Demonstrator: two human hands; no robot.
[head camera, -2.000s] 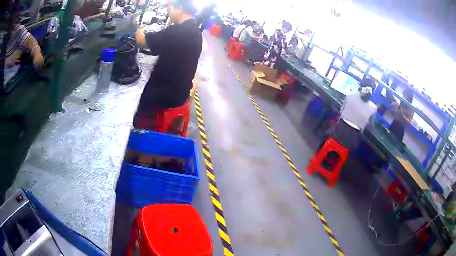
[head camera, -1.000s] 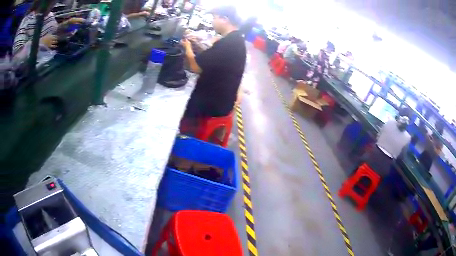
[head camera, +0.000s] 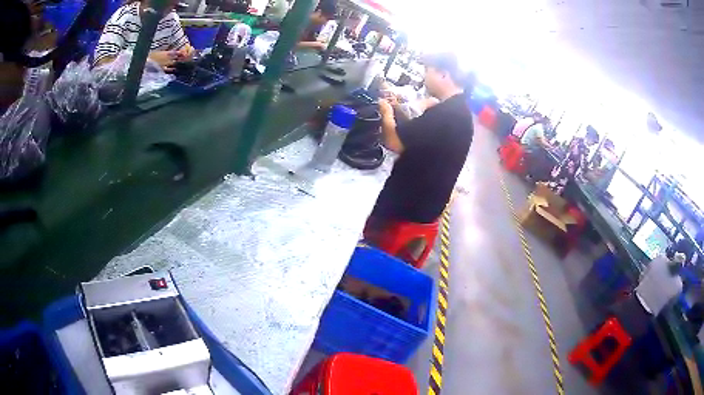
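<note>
Neither of my hands is in the picture. The screw feeder (head camera: 154, 359), a white-silver box with a dark open top and a small red switch, stands at the lower left, cut off by the bottom edge. It sits in a blue feeder tray (head camera: 224, 359) with a white lining. The tray lies on the bench covered with pale film (head camera: 255, 239).
A green belt (head camera: 100, 200) with dark arcs runs along the left. A spray can (head camera: 332, 139) stands farther along the bench near a person in black (head camera: 428, 150). A blue crate (head camera: 374, 328) with parts and a red stool (head camera: 370, 378) stand beside the bench.
The view has turned left, so the bench, crate and person have shifted right in the picture. More of the feeder and the belt shows. No hand has appeared.
</note>
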